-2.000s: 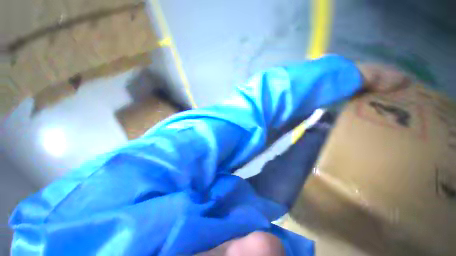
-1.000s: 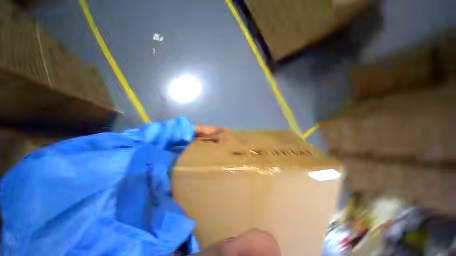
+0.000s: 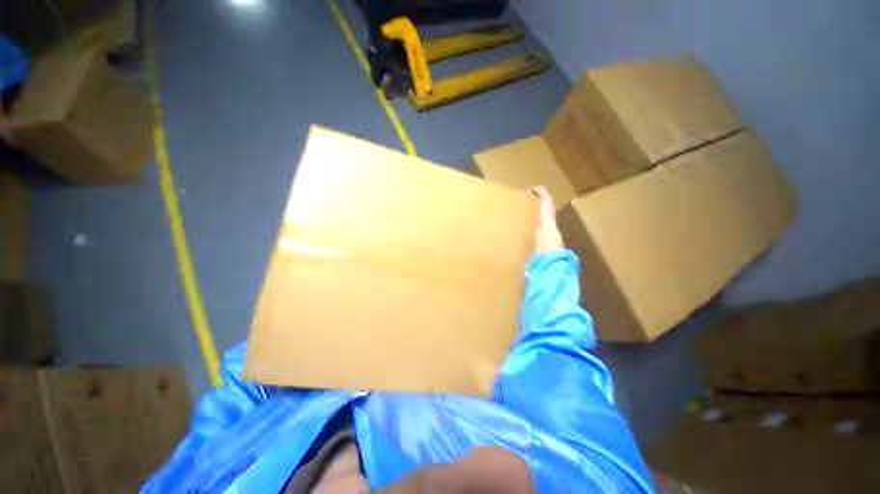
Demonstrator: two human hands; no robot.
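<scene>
A brown master carton (image 3: 396, 280) is held up in front of my body, its plain face with a shiny tape strip turned up towards me. My right hand (image 3: 546, 217) grips its right edge near the far corner, fingers on the edge. My left hand is hidden; only part of the left sleeve shows by the carton's near left corner.
Open cartons (image 3: 666, 232) lie on the floor at right. A yellow and black pallet jack (image 3: 415, 68) stands beyond. Other cartons are at left (image 3: 77, 116), lower left (image 3: 96, 425) and lower right (image 3: 801, 357). Yellow lines (image 3: 174, 212) mark the grey floor.
The view has swung to other floor and cartons. The held carton now shows more of its plain face and sits further left. My right hand has come into view; my left hand has gone out of sight.
</scene>
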